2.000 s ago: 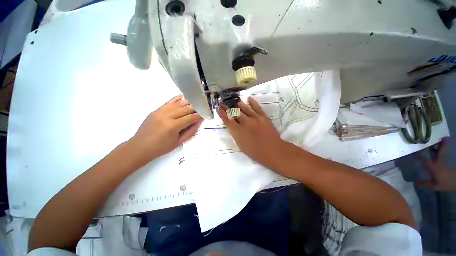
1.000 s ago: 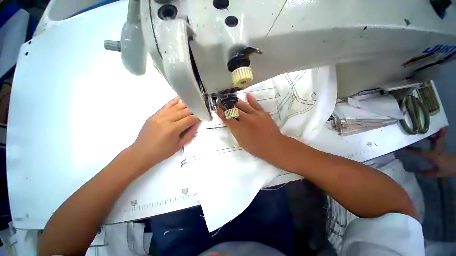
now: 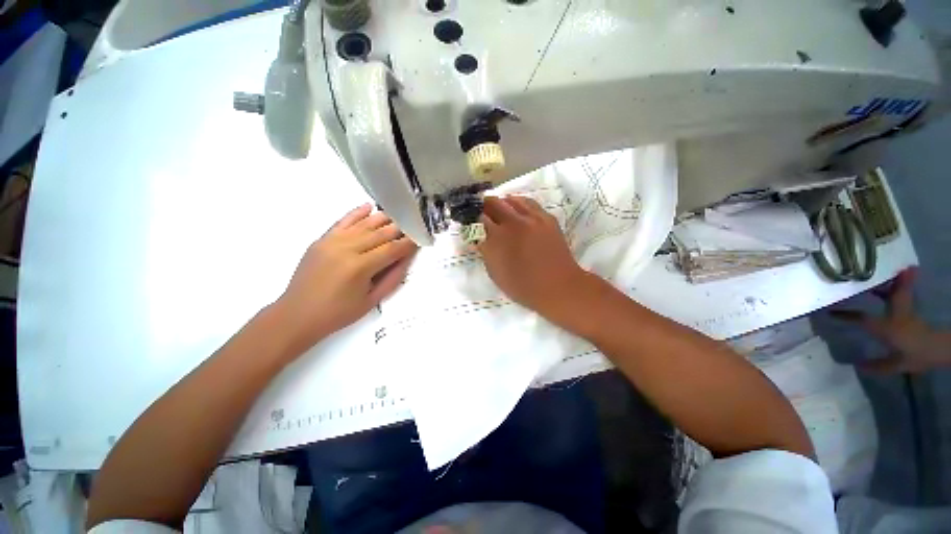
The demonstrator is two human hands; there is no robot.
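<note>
A white garment panel (image 3: 448, 360) with dark lines lies under the cream-white sewing machine (image 3: 626, 83). One corner hangs over the table's front edge, and a part of it curves up under the machine arm. My left hand (image 3: 349, 261) lies flat on the cloth left of the presser foot (image 3: 440, 214), fingers extended. My right hand (image 3: 527, 250) presses on the panel just right of the foot, its fingers bent and its fingertips partly hidden by the machine parts. The needle point cannot be made out.
A stack of small cut pieces (image 3: 730, 245) lies on the right of the table (image 3: 136, 261). Scissors (image 3: 845, 242) and a small brown tray (image 3: 874, 207) are at the right end. Another person's hand (image 3: 902, 329) is at the far right. White bundles (image 3: 250, 499) are below the table.
My right hand's fingers have drawn together and bent more, shifting slightly right of the foot. My left hand stays nearly in place. The view has shifted a little.
</note>
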